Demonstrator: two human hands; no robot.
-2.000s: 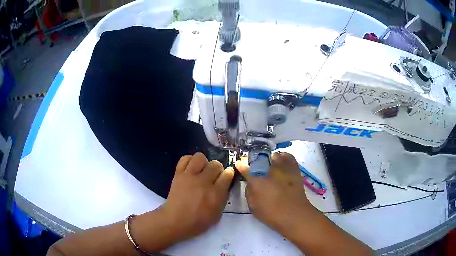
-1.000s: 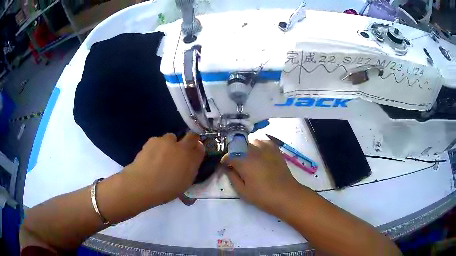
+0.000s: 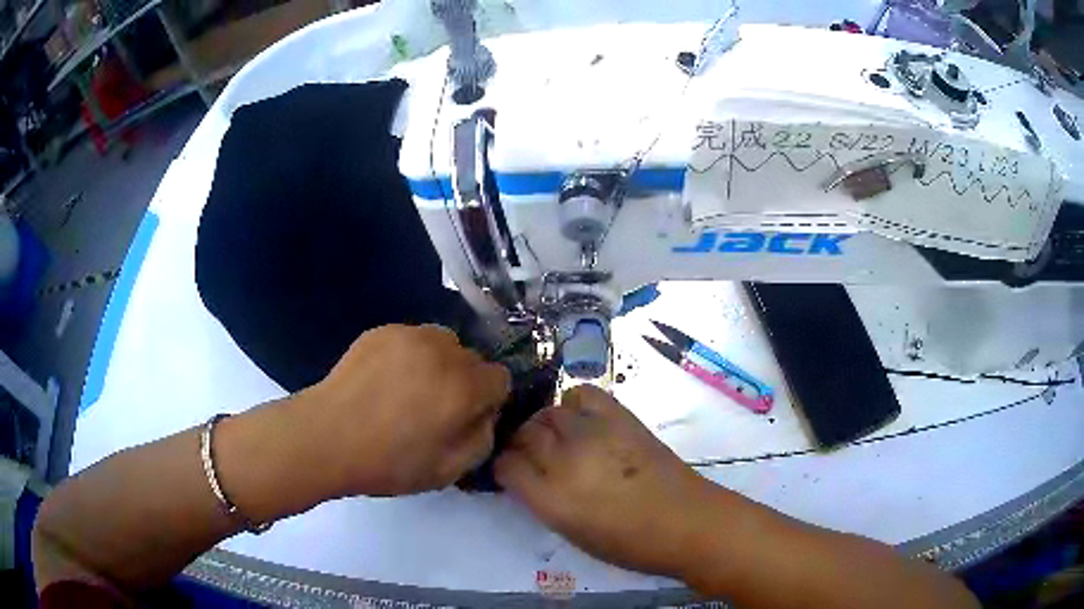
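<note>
A large black fabric panel (image 3: 321, 226) lies flat left of the white sewing machine (image 3: 571, 119). Its narrow end runs to the presser foot area (image 3: 543, 345), beside the grey-blue round knob (image 3: 584, 345). My left hand (image 3: 416, 405) lies on the narrow end, fingers curled on the cloth left of the needle. My right hand (image 3: 594, 470) pinches the cloth's near edge, just below the foot. The two hands are close together, with black cloth showing between them. The fingertips and the needle point are partly hidden.
Thread snips (image 3: 713, 366) with blue and pink handles lie right of the needle. A black smartphone (image 3: 823, 363) lies further right. A size note (image 3: 874, 179) is on the machine arm. A tape measure (image 3: 357, 585) runs along the front table edge. Blue tape (image 3: 123, 312) is at left.
My right hand has moved down from beside the knob towards the front, uncovering more of the snips. My left hand has moved slightly nearer to it. More black cloth shows between the hands.
</note>
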